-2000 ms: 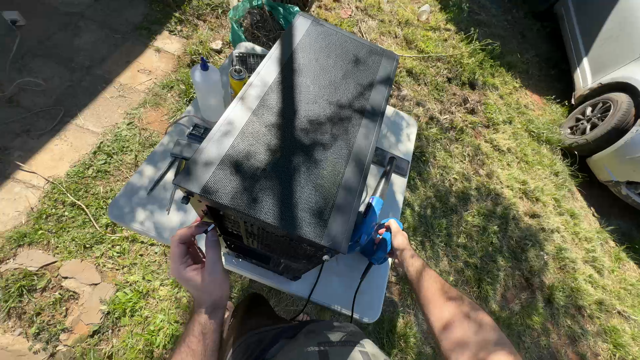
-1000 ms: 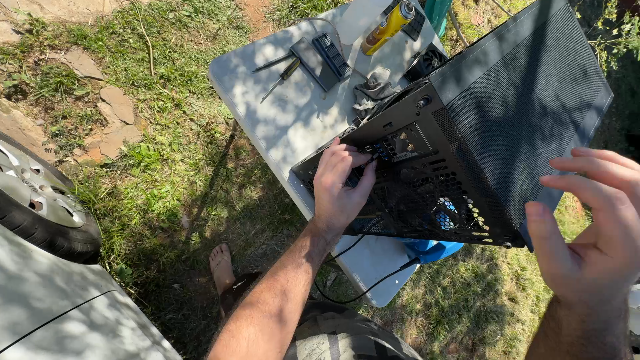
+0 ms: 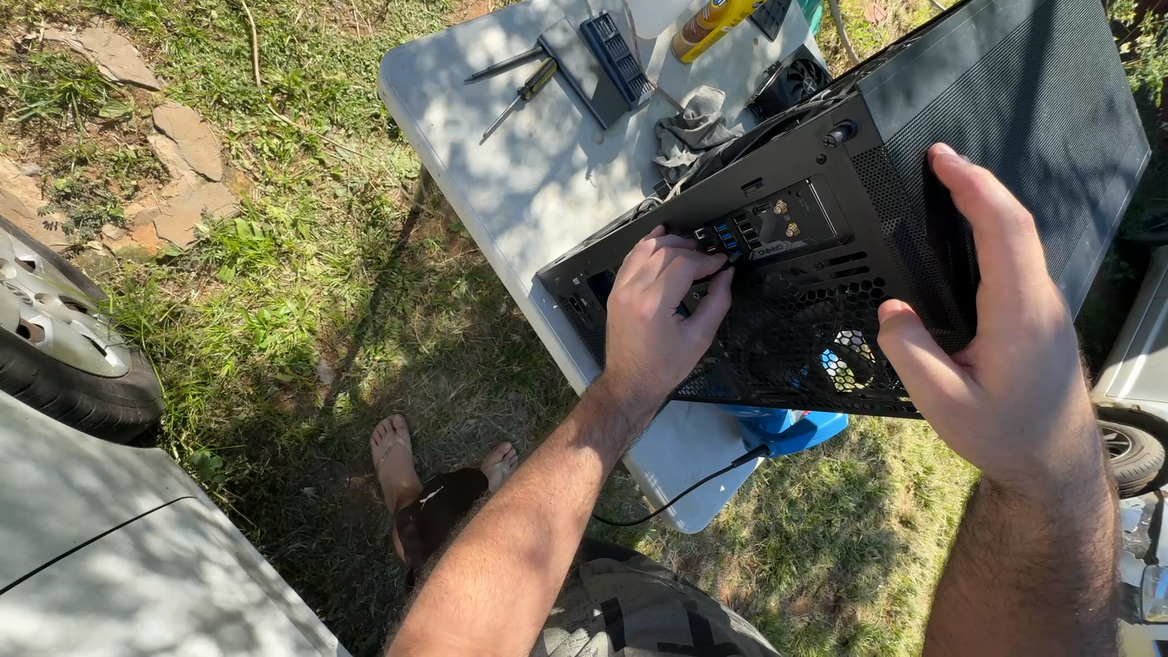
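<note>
A black desktop computer case (image 3: 867, 228) stands on a white folding table, its rear panel facing me. My left hand (image 3: 666, 310) is at the rear port panel (image 3: 730, 233), thumb and fingertips together beside the blue USB ports; whether something small is between them is hidden. My right hand (image 3: 995, 319) is spread with fingers apart at the case's mesh panel (image 3: 1013, 119), thumb near the rear edge. Below the case a blue power tool (image 3: 803, 433) with a black cord (image 3: 675, 505) lies partly hidden on the table.
On the white table (image 3: 474, 109) lie a screwdriver (image 3: 532, 87), an open bit set (image 3: 613, 59), a grey cloth (image 3: 698, 123), a yellow spray can (image 3: 712, 29) and a black fan (image 3: 794, 82). A car wheel (image 3: 64, 338) is at the left, another car at the right.
Two seconds ago my right hand was on the blue tool; it is now at the mesh panel. My left hand remains at the case's rear. The view has swung round.
</note>
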